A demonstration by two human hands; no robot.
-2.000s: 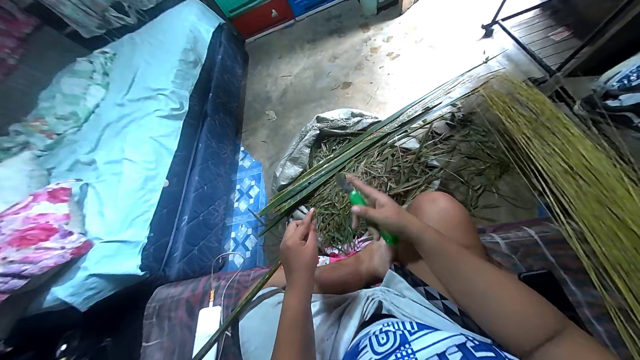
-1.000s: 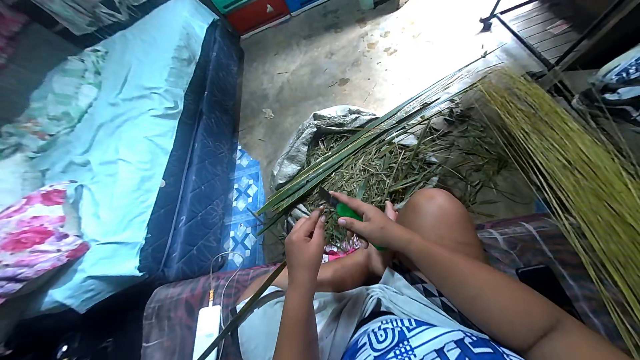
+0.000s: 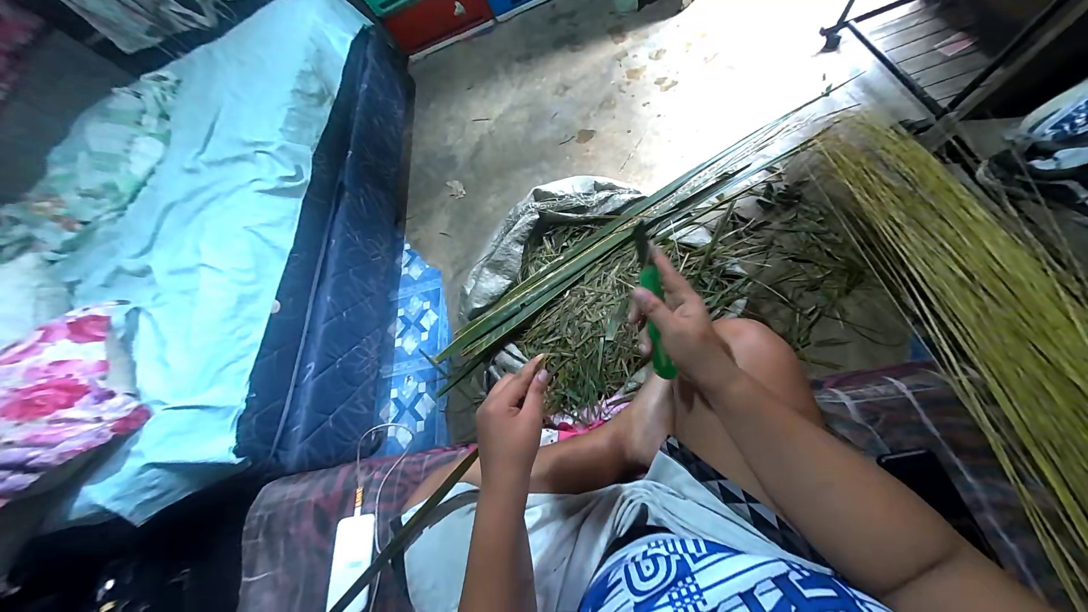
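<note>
My right hand [image 3: 677,323] grips a green-handled knife [image 3: 659,327], its short dark blade pointing up and away over the cuttings. Pinched between the thumb and fingers of my left hand [image 3: 512,399] is the end of a long green leaf strip [image 3: 408,529], which runs back under the forearm across my lap. Beyond both hands a bundle of long green leaves [image 3: 565,265] lies slantwise over an open woven sack [image 3: 497,268] full of leaf cuttings [image 3: 595,327]. The knife and the held strip are apart.
A large bunch of thin yellow-green leaf ribs [image 3: 960,280] stretches along the right side. A mattress [image 3: 340,229] stands at the left. A white power strip or adapter [image 3: 350,552] with a cable lies by my left thigh, and a dark phone [image 3: 926,484] lies at the right.
The knife hand has moved away from my left hand, to the right; one second ago the two were close together at the strip's end. The leaf bundle on the sack has stayed in place.
</note>
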